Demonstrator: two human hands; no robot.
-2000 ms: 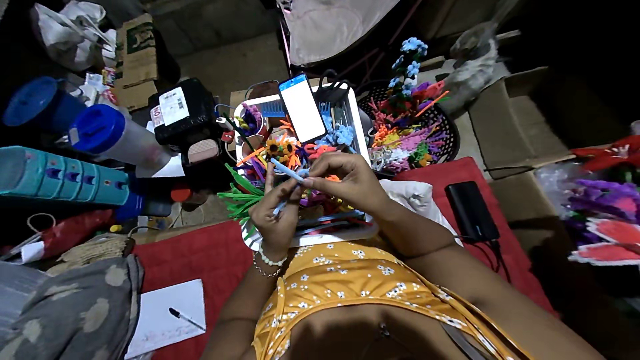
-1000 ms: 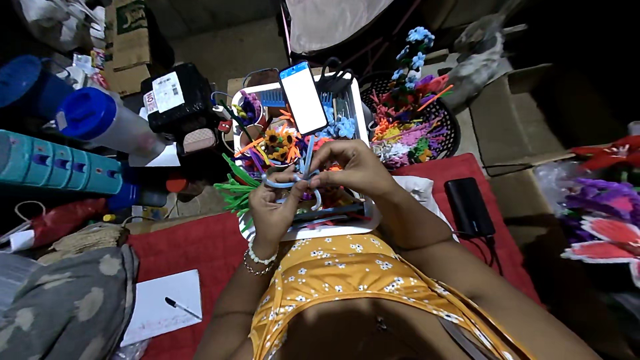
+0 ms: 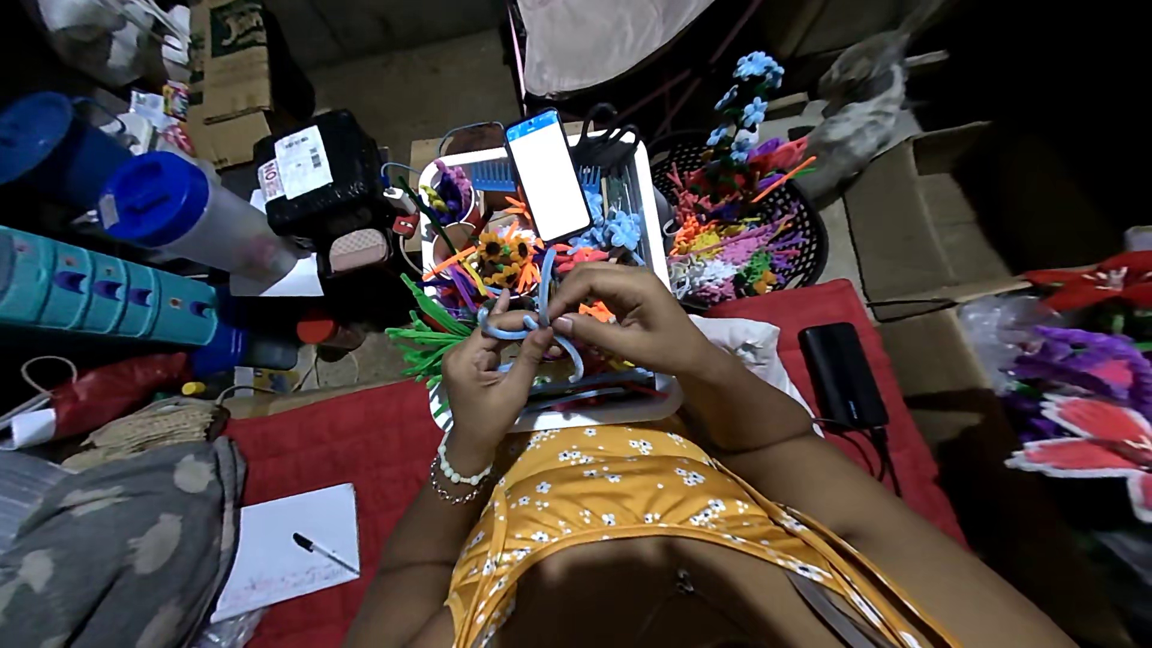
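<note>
Light blue pipe cleaners [image 3: 546,286], bent and crossing one another, are pinched between my two hands above a white plastic basket [image 3: 655,216]. My left hand [image 3: 490,373] holds them near the crossing, a beaded bracelet on its wrist. Thumb and fingers of my right hand [image 3: 625,315] grip the same blue stems just to the right. Beyond the hands, the basket holds orange flowers with dark centres [image 3: 506,252], light blue flowers [image 3: 621,227] and a lit smartphone [image 3: 549,175] propped over it. Green pipe cleaners [image 3: 423,337] stick out left of my left hand.
A black round basket [image 3: 814,243] of coloured pipe cleaners stands at the right, near a black power bank [image 3: 842,373] on red cloth [image 3: 315,441]. Leftward are a blue-lidded container [image 3: 157,198], a teal drawer unit [image 3: 99,283], and paper [image 3: 292,540] with a pen [image 3: 324,553].
The blue stems, lying together two seconds ago, now spread apart and cross, with one pointing up and others curving outward. Both hands have stayed together over the basket.
</note>
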